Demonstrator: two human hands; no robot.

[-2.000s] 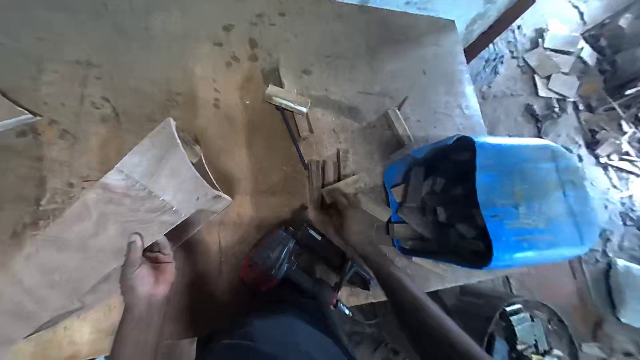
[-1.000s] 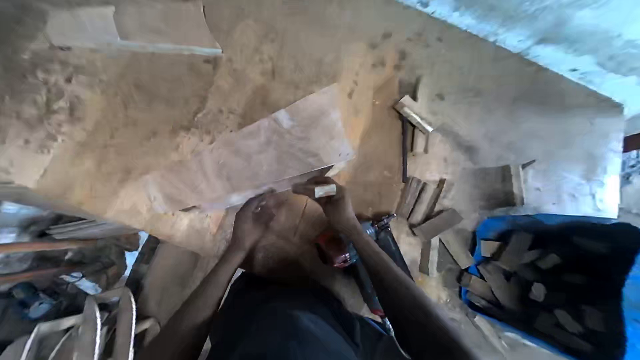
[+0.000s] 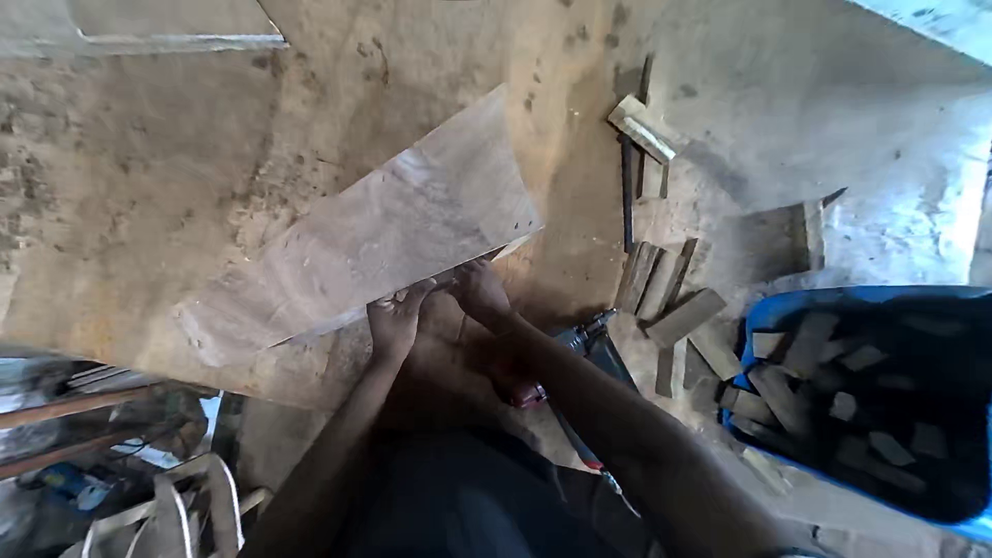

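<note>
A long tapered wooden panel piece (image 3: 387, 225) lies on the plywood work table (image 3: 573, 139), its wide end at the upper right. At its near long edge is my left hand (image 3: 397, 310), fingers on the edge. Close beside it, my right hand (image 3: 478, 291) reaches under the same edge; whatever its fingers hold is hidden. A nail gun (image 3: 577, 341), red and dark, lies partly behind my right forearm. Short wood blocks (image 3: 686, 318) are scattered to the right, and another block (image 3: 643, 128) rests across thin strips farther up.
A blue plastic container (image 3: 748, 333) on its side at the right holds many wood offcuts (image 3: 783, 395). Another wooden panel (image 3: 178, 39) lies at the upper left. Curved wooden frames (image 3: 186, 496) stand below the table's near left edge.
My right hand has come from the loose blocks to the panel's near edge, where a small block showed in it a second ago. My left hand remains by that edge. The view has shifted left.
</note>
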